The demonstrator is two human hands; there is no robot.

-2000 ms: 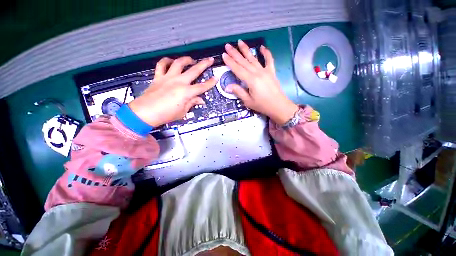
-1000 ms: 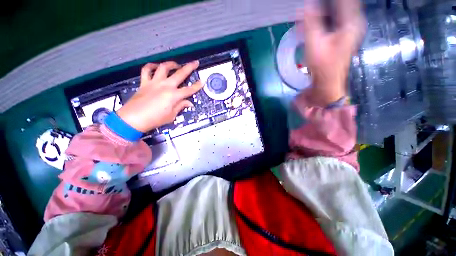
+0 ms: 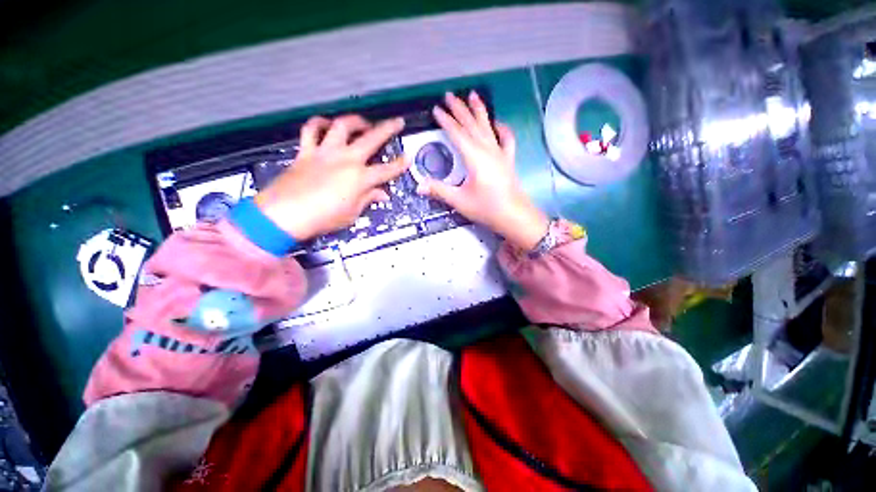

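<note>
The open laptop base lies in front of me, its silver half nearest me and the motherboard along the far half. A round fan sits at the upper right and another fan at the upper left, partly behind my wrist. My left hand, with a blue wrist strap, rests over the board with fingers spread. My right hand is beside the right fan, fingers apart, thumb near the fan's lower edge. Neither hand visibly holds anything; what lies under the fingertips is hidden.
A loose white-and-black fan lies at the left. A pale ring with small red-and-white pieces lies at the right. Clear plastic trays stand farther right. A grey ridged rail runs beyond the laptop.
My right hand has come back from the blurred position at the upper right to the laptop's right fan. My left hand has stayed over the board. The view has shifted slightly.
</note>
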